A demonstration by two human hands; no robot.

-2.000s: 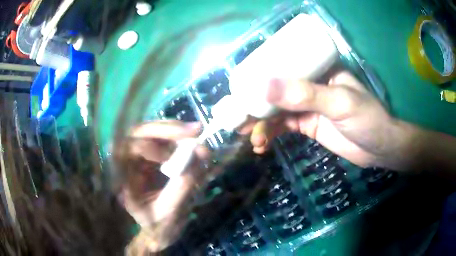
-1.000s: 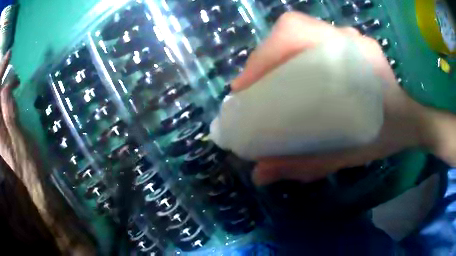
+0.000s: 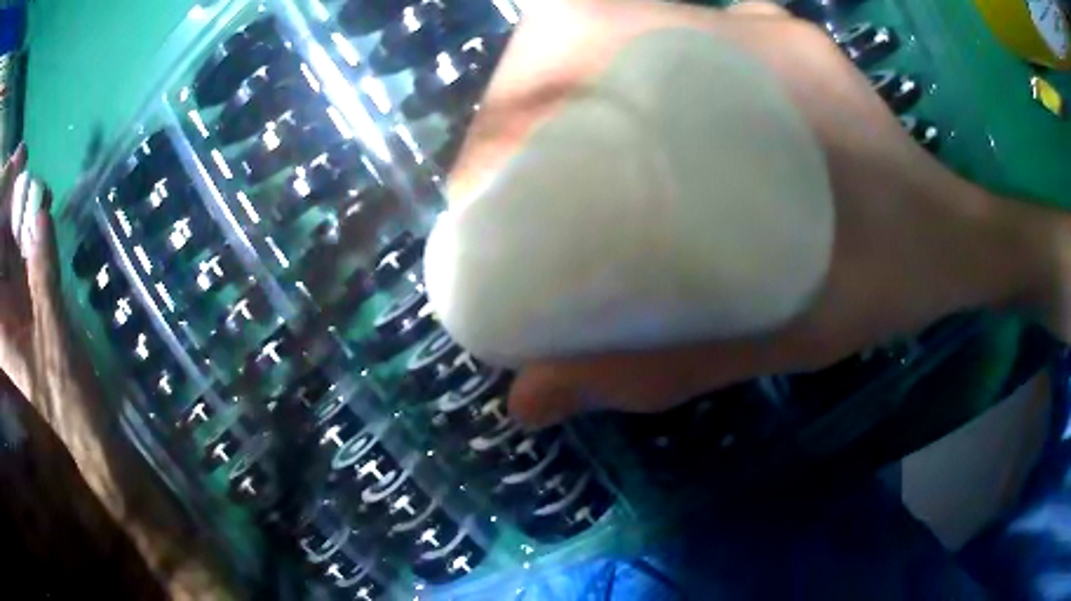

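A milky white squeeze bottle (image 3: pixel 646 211) fills the middle of the view, over the tray; its tip is hidden. My right hand (image 3: pixel 869 200) is wrapped around it from the right. The clear plastic tray (image 3: pixel 209 170) holds rows of small black round parts (image 3: pixel 273 139) with bright T-shaped metal centres; some lower ones show a pale ring. My left hand (image 3: pixel 26 282) is at the far left, partly cut off by the edge, beside the tray's left side. Its fingers are too unclear to tell if they hold anything.
A green mat (image 3: pixel 88 59) lies under the tray. A yellow tape roll (image 3: pixel 1019 26) is cut off at the top right, with a small yellow piece (image 3: pixel 1045 94) below it. Blue clothing (image 3: pixel 775 540) shows along the bottom.
The cap-like piece between my hands two seconds ago is out of view. My left hand has moved to the far left. The bottle has turned over the tray and since shifted slightly left and up.
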